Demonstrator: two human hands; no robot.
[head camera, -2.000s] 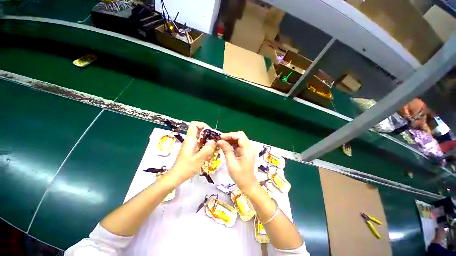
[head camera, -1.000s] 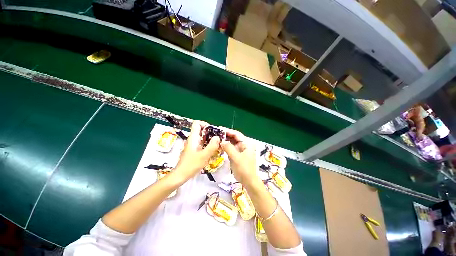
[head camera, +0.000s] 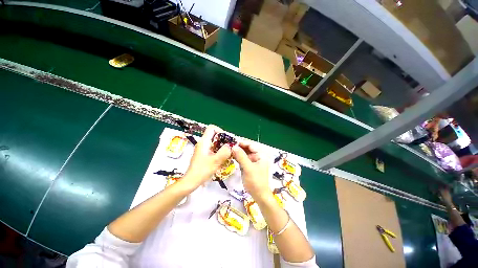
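Observation:
My left hand (head camera: 204, 161) and my right hand (head camera: 251, 167) meet above the back of the white sheet (head camera: 183, 235). Between their fingertips they hold a small dark part (head camera: 225, 139) with some red on it; the fingers hide much of it. Below the hands lies a pale housing with yellow inside (head camera: 226, 170). Several more such housings lie on the sheet, one of them in front of the hands (head camera: 233, 219), with thin wires and flat black tabs beside them.
Yellow-handled pliers (head camera: 386, 238) lie on a cardboard pad (head camera: 367, 222) at right. Beyond the worn metal edge, the green belt (head camera: 209, 107) carries a housing (head camera: 121, 60). A slanted metal post (head camera: 388, 125) rises at right. Another person's arm (head camera: 452, 209) is at the far right.
The housing on the belt at upper left has moved right. My hands stay at about the same place, with small finger shifts on the dark part. Another person's arm has reached toward the belt at far right.

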